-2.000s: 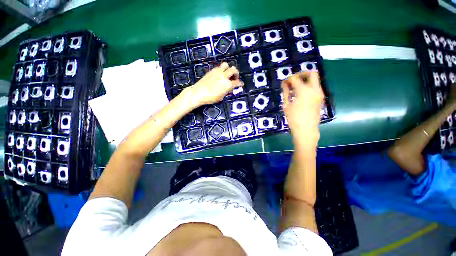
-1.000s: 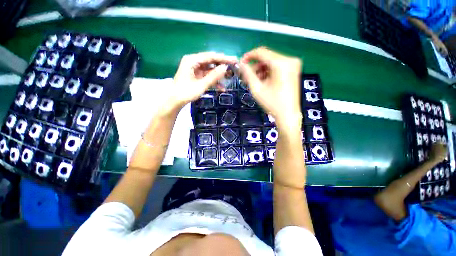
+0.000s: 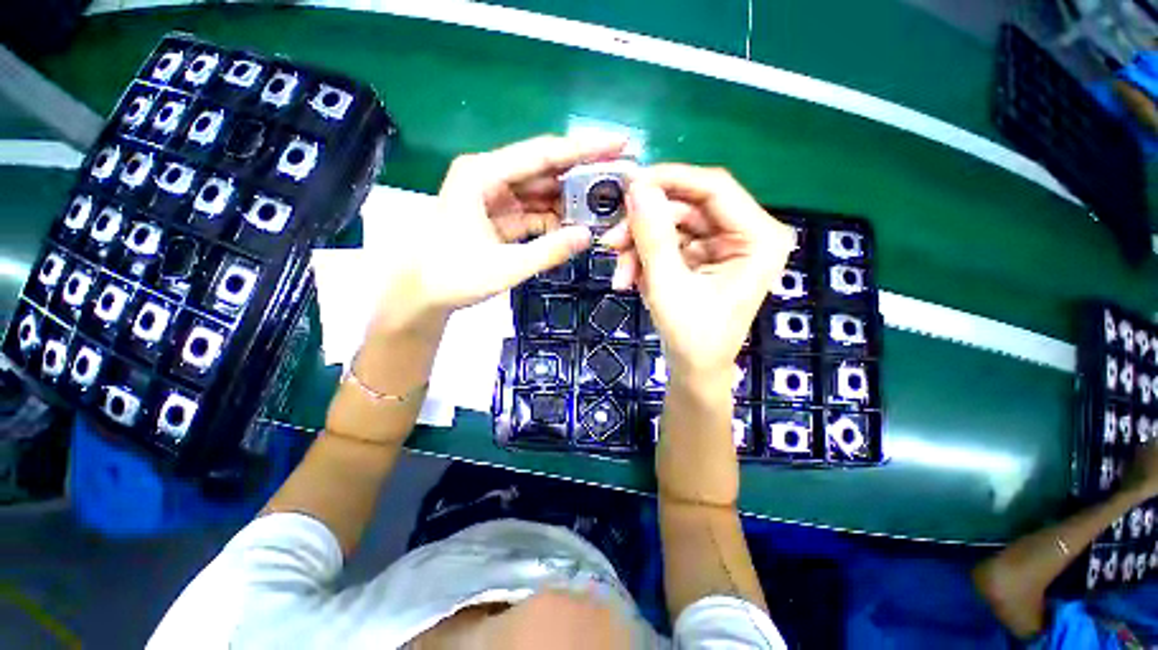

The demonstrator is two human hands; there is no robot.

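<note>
A silver squarish housing (image 3: 597, 198) with a round dark centre is held up above the far edge of the black work tray (image 3: 554, 419). My left hand (image 3: 476, 229) grips it by its left and lower edges between thumb and fingers. My right hand (image 3: 701, 254) has its fingertips at the housing's right edge; whether they hold a small piece too cannot be told. The tray's left columns show empty pockets, and its right columns hold silver parts. My right hand and forearm hide part of the middle columns.
Stacked trays (image 3: 191, 241) filled with silver parts stand at the left. White paper sheets (image 3: 362, 298) lie between stack and work tray. A neighbour's filled tray (image 3: 1125, 381) and a person's arm are at the far right. Another black tray (image 3: 1064, 133) is at the upper right.
Two seconds ago both hands were apart over the tray. They came together above its far side, and the housing now shows clearly between them. The camera view has shifted.
</note>
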